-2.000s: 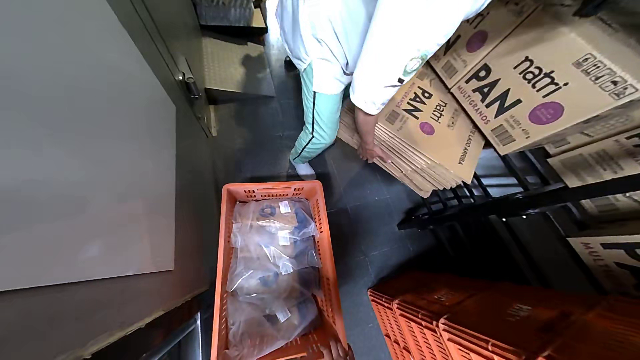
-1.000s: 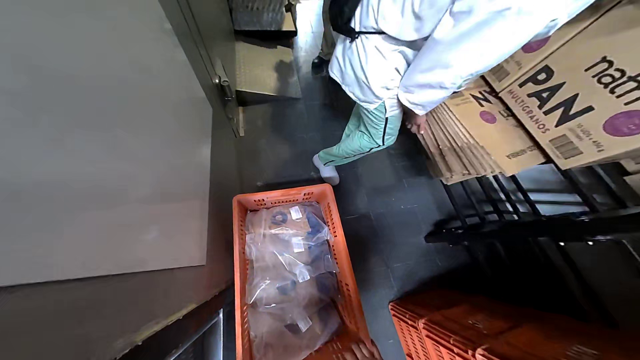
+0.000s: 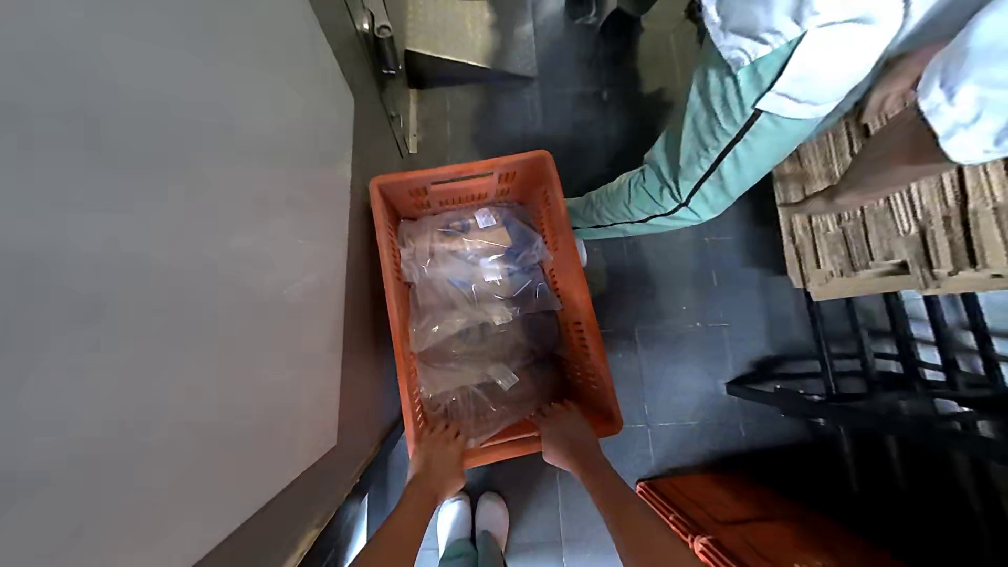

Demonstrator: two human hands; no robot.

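An orange plastic crate stands in front of me, with several clear plastic bags of what looks like packaged food inside. My left hand grips the crate's near rim at its left corner. Toward the right end of that same rim, my right hand has its fingers curled over the edge, beside the lowest bag. The bags lie in a row along the crate's length, some bearing white labels.
Along the left runs a grey panel. At the upper right a person in green trousers stands close to the crate, one hand on flattened cardboard boxes. A black metal rack and orange crates are at the right.
Both my hands are now in view on the crate's near rim; earlier only one showed at the bottom edge. The person's leg now appears right beside the crate. The view has shifted.
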